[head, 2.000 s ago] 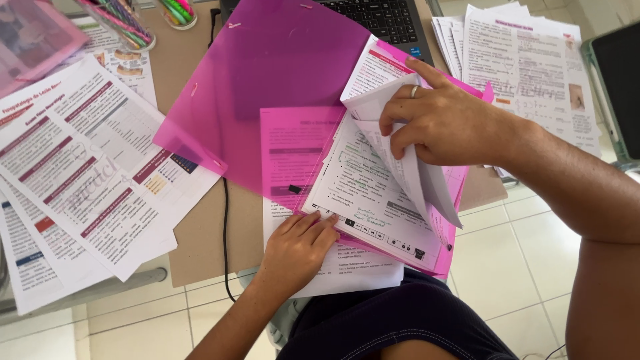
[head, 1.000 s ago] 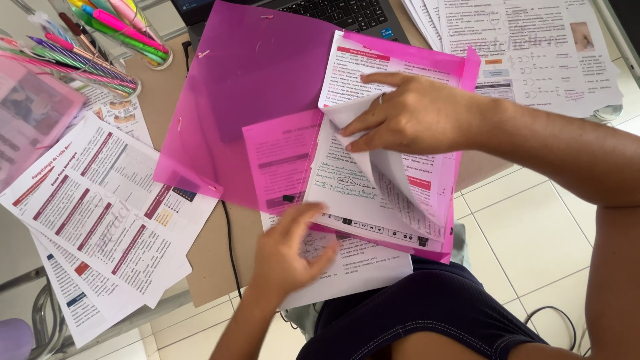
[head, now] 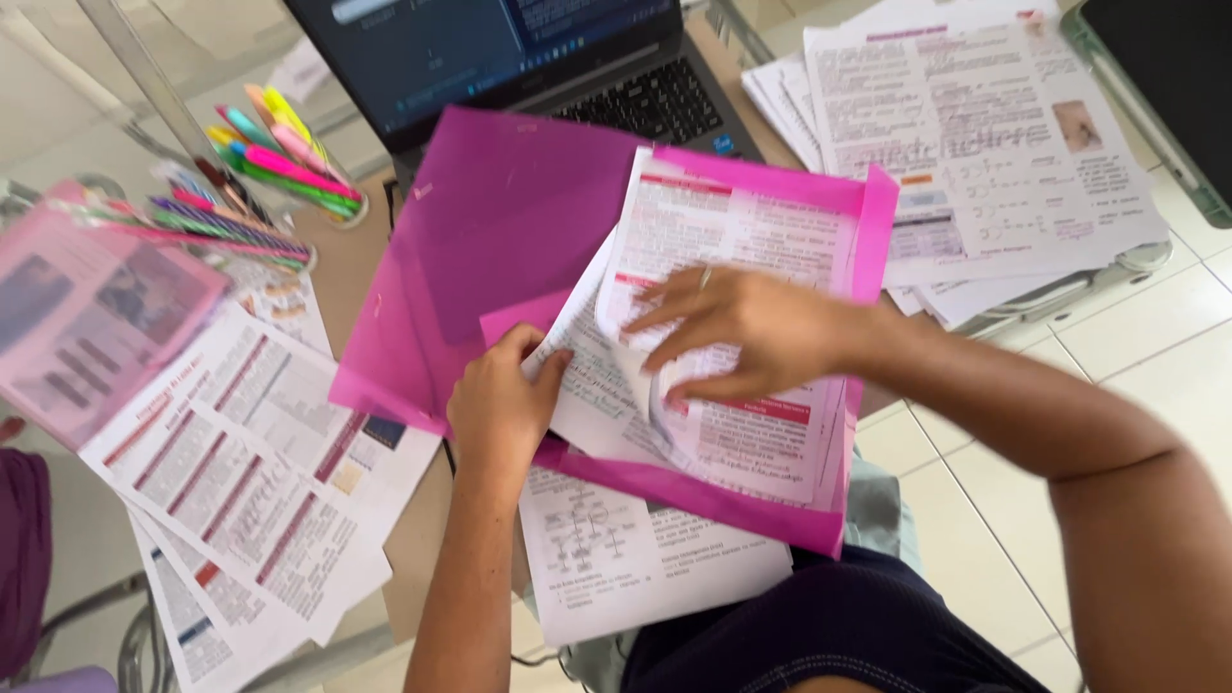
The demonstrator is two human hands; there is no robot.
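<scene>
A pink translucent plastic folder lies opened in front of me, partly over the laptop and my lap. Printed sheets rest inside its right half. My left hand pinches the left edge of a turned sheet bearing handwritten notes, thumb on top. My right hand, with a ring on one finger, is spread over the printed sheets beside the curled edge of that sheet; it is blurred, and its contact with the paper is unclear. Another printed sheet lies under the folder's lower edge.
An open laptop stands behind the folder. Fanned printed sheets, a pink plastic case and holders of pens and highlighters are at left. More papers and a dark-screened device lie at right.
My left hand has moved from the folder's lower edge up to the sheet's left edge and gripped it. The handwritten sheet has swung leftward, uncovering more printed text. The view has shifted, showing the laptop screen.
</scene>
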